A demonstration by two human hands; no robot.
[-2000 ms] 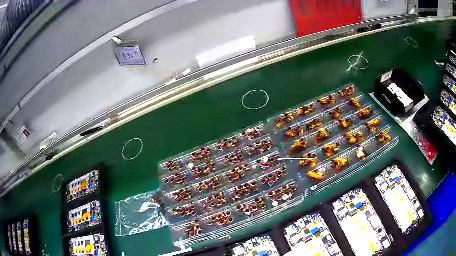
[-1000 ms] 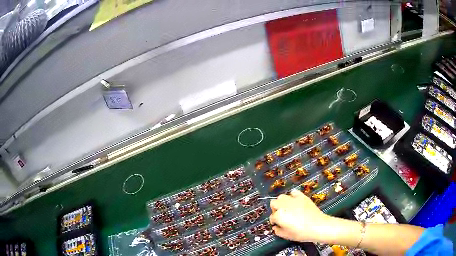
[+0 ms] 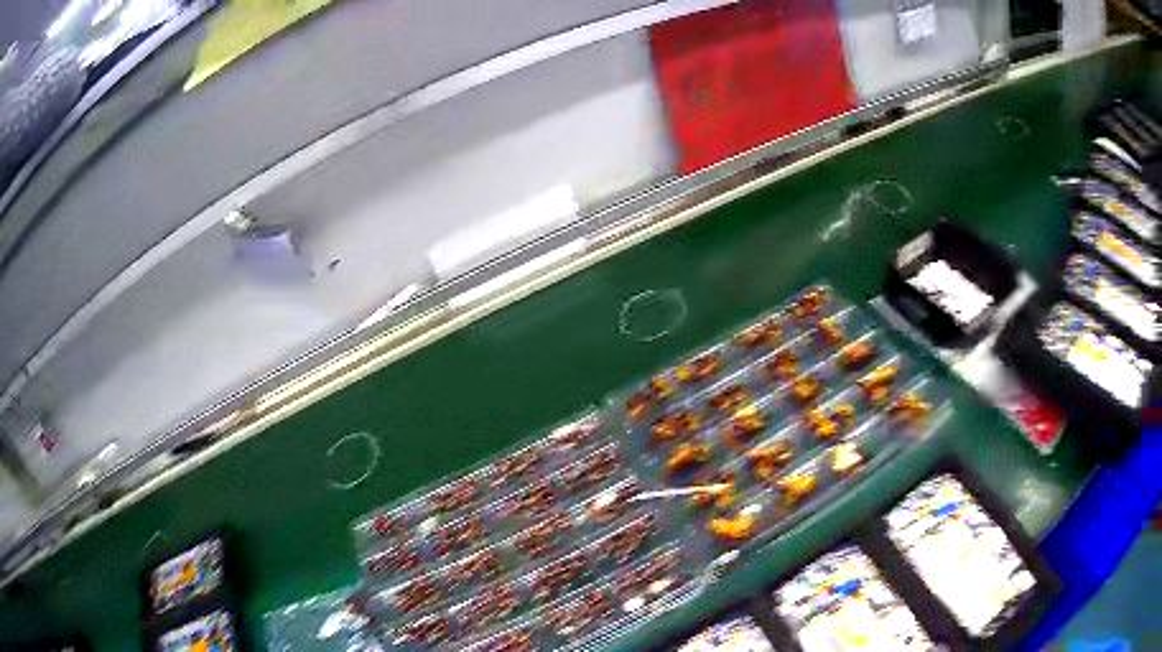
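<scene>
No hand shows in the head view. A clear ridged tray (image 3: 461, 476) holds rows of dark red-brown parts at the bottom centre. A second clear tray (image 3: 879, 438) beside it on the right holds rows of yellow-orange parts. A thin white stick (image 3: 682, 492) lies across the seam of the two trays. Small white pieces sit on both trays. White circuit boards (image 3: 958, 548) with blue and yellow parts sit in a black carrier (image 3: 884, 582) at the bottom right. The picture is blurred.
A black bin (image 3: 956, 283) with white parts stands right of the trays, near a red-and-white sheet (image 3: 1035, 420). More boards (image 3: 1098, 355) stand at far right, others (image 3: 189, 576) at lower left by a crinkled clear bag (image 3: 306, 624). A blue crate (image 3: 1106, 540) is at lower right.
The right hand and blue sleeve, over the right tray one second ago, have left the picture. The view has shifted. The stick still lies across the trays.
</scene>
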